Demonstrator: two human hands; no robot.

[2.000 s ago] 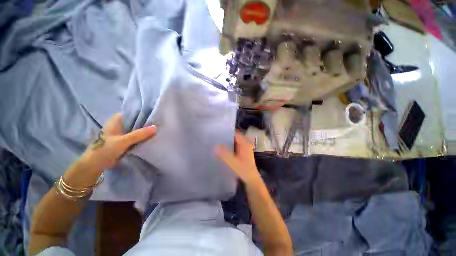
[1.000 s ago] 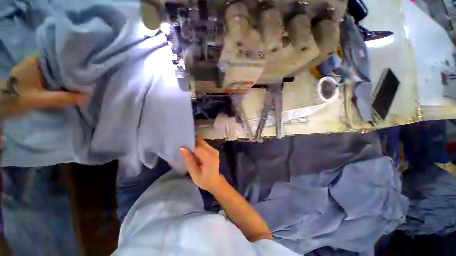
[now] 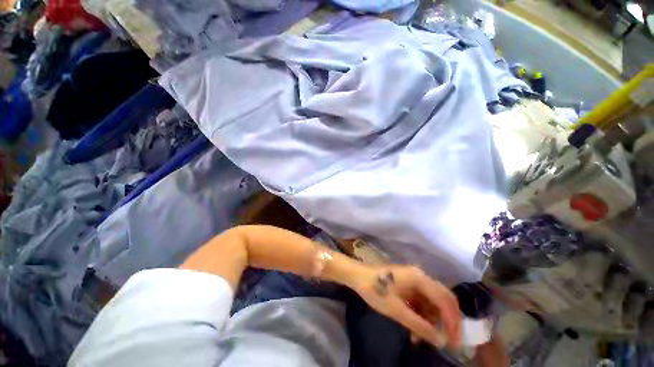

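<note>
The light blue-grey garment piece (image 3: 344, 107) lies spread and rumpled over the table left of the overlock machine, its right edge at the bright needle area (image 3: 493, 236). My left hand (image 3: 416, 301), with a bracelet and a mark on its back, is below the cloth, in front of the machine, with curled fingers. A small pale piece (image 3: 477, 331) is at its fingertips; whether it is gripped is unclear. My right hand (image 3: 493, 353) shows only as a blurred part at the bottom edge, just below the pale piece; its fingers are hidden.
The overlock machine (image 3: 566, 279) with its red badge (image 3: 588, 207) fills the right side. A yellow bar (image 3: 620, 97) is at upper right. Heaped blue-grey cloth (image 3: 54, 215) and a dark bundle (image 3: 100, 93) lie at the left. More cloth hangs below the table edge.
The view has swung left. My left hand has left the garment piece and crossed to the right, below the machine. My right hand is off the garment and mostly out of view.
</note>
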